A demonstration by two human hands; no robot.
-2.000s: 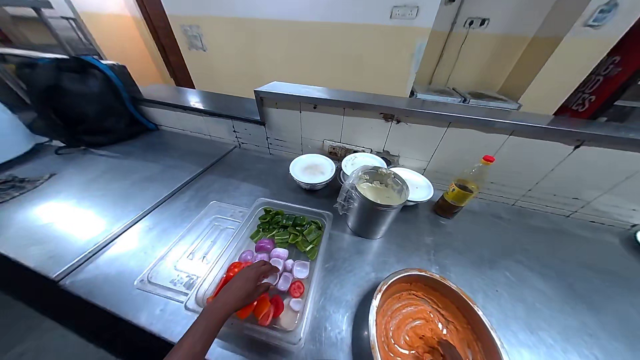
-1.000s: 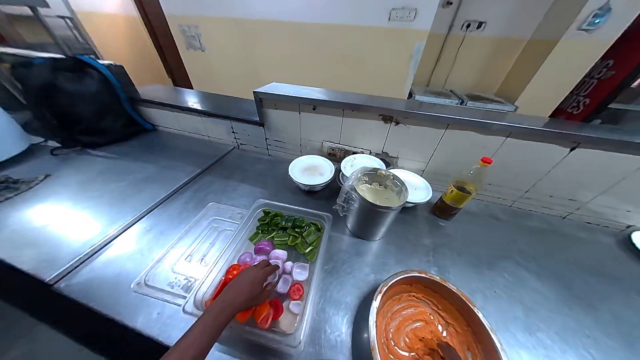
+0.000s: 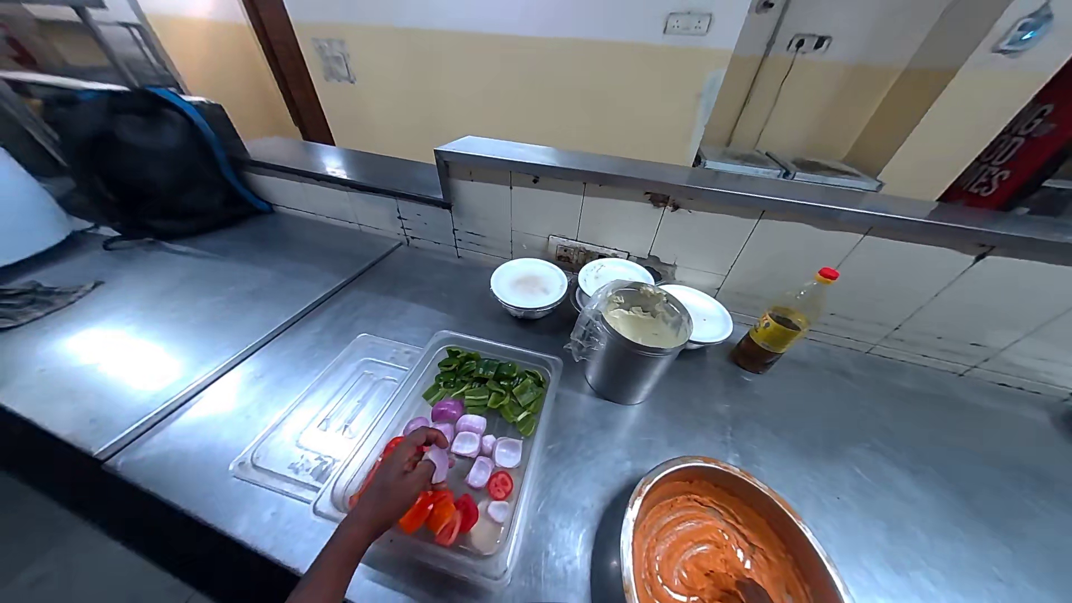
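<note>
My left hand (image 3: 404, 479) is over the clear plastic tray (image 3: 536, 469), its fingers around an onion piece (image 3: 437, 462). Around it in the tray lie other purple onion pieces (image 3: 466, 444), red tomato or pepper pieces (image 3: 444, 515) and, at the far end, chopped green pepper (image 3: 490, 385). At the bottom right stands a steel bowl of orange paste (image 3: 712, 536). My right hand (image 3: 751, 591) shows only slightly at the bottom edge, in the paste; whether its fingers are closed is hidden.
A clear lid (image 3: 335, 414) lies left of the tray. Behind stand a steel container of pale cream (image 3: 632, 368), white-lidded bowls (image 3: 529, 283) and an oil bottle (image 3: 775, 331). A black backpack (image 3: 151, 163) sits at the far left, near a dark cloth (image 3: 42, 303). A ledge (image 3: 712, 188) runs along the back.
My left hand stays over the onions in the tray, with its fingers slightly shifted among them. Nothing else has plainly moved.
</note>
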